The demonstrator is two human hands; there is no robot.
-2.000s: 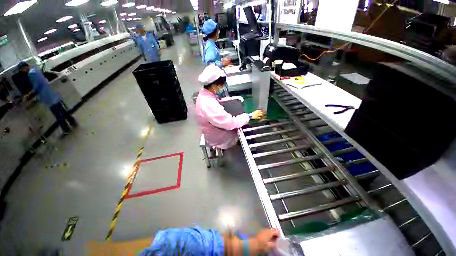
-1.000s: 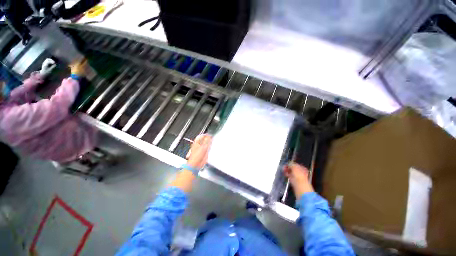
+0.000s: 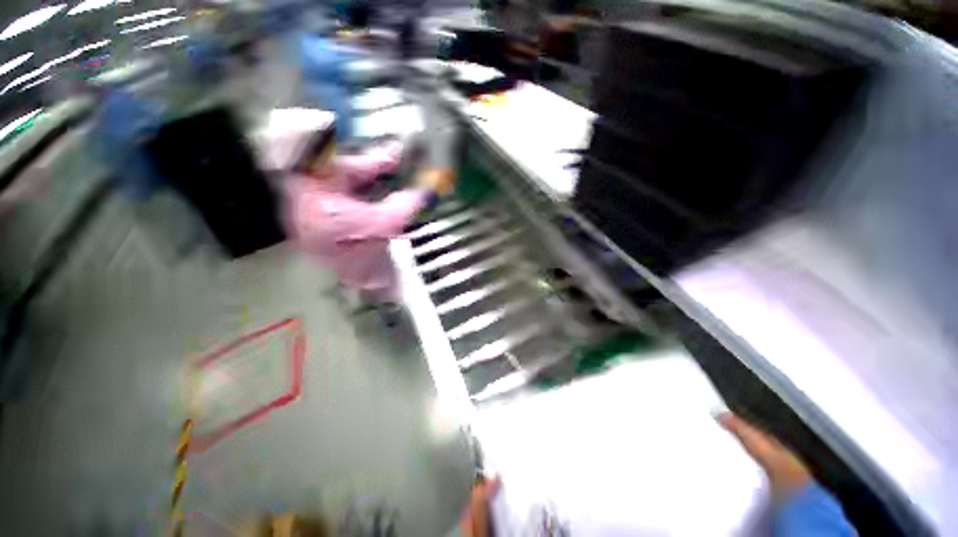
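Observation:
A flat white slab, likely the unit point(image 3: 620, 451), lies over the roller conveyor point(image 3: 478, 304) at the bottom right, cut off by the lower edge. My left hand point(image 3: 481, 508) is at its left edge, small, blurred and mostly out of the picture. My right hand point(image 3: 765, 451) is at its right edge, with fingers against the side. A green carrier board point(image 3: 615, 351) shows just beyond the slab. The whole view is blurred, and whether the slab touches the rollers cannot be told.
A white bench point(image 3: 819, 315) runs along the right, with a stack of black blocks point(image 3: 704, 147) on it. A person in pink point(image 3: 352, 226) sits left of the conveyor further up. A black crate stack point(image 3: 219, 184) stands on the floor behind them.
Since one second ago the view has swung back up the line. My right hand has moved onto the slab's right edge; my left hand stays at its left edge.

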